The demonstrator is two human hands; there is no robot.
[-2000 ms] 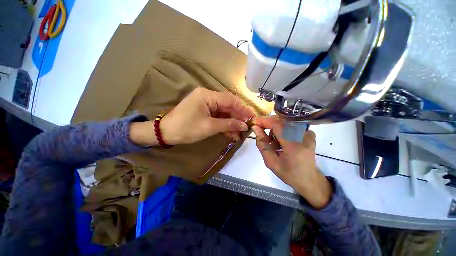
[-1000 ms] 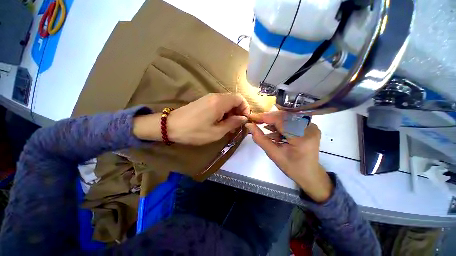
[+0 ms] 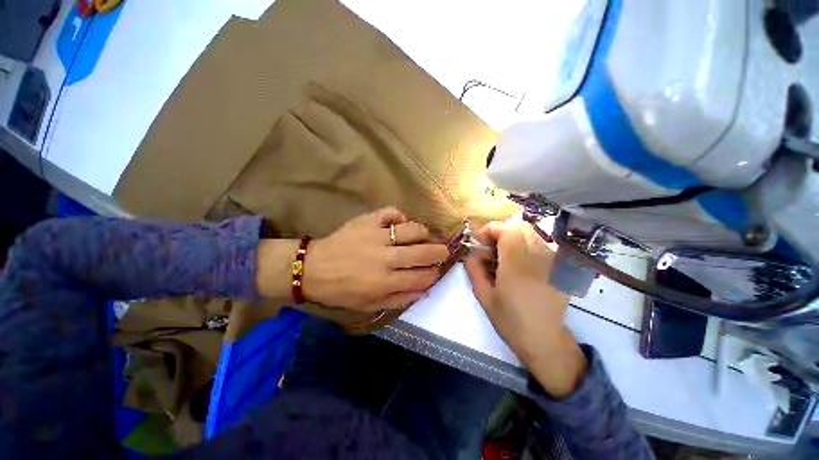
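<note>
A khaki-brown garment panel (image 3: 206,117) lies on the white table with a puffy pleated pocket (image 3: 314,157) on it. The panel's right edge reaches the lit needle area (image 3: 530,205) of the sewing machine. My left hand (image 3: 368,260) lies on the panel near its front right edge, fingers bent over the cloth and part of the zipper. My right hand (image 3: 521,278) pinches at the panel's corner by a small shiny metal piece (image 3: 467,235), probably the zipper end. Its fingertips are partly hidden, and a small grey block (image 3: 573,274) covers part of that hand's right side.
The white machine head (image 3: 664,99) with a blue stripe fills the upper right. A black phone (image 3: 675,323) lies right of it. Scissors handles (image 3: 103,4) show at the top left edge. A blue tub (image 3: 256,359) with heaped brown pieces (image 3: 171,346) stands below the table edge.
The view has shifted and the machine head looks larger. My left hand has gone from pinching beside my right fingertips to lying flatter on the cloth. My right hand is still at the corner.
</note>
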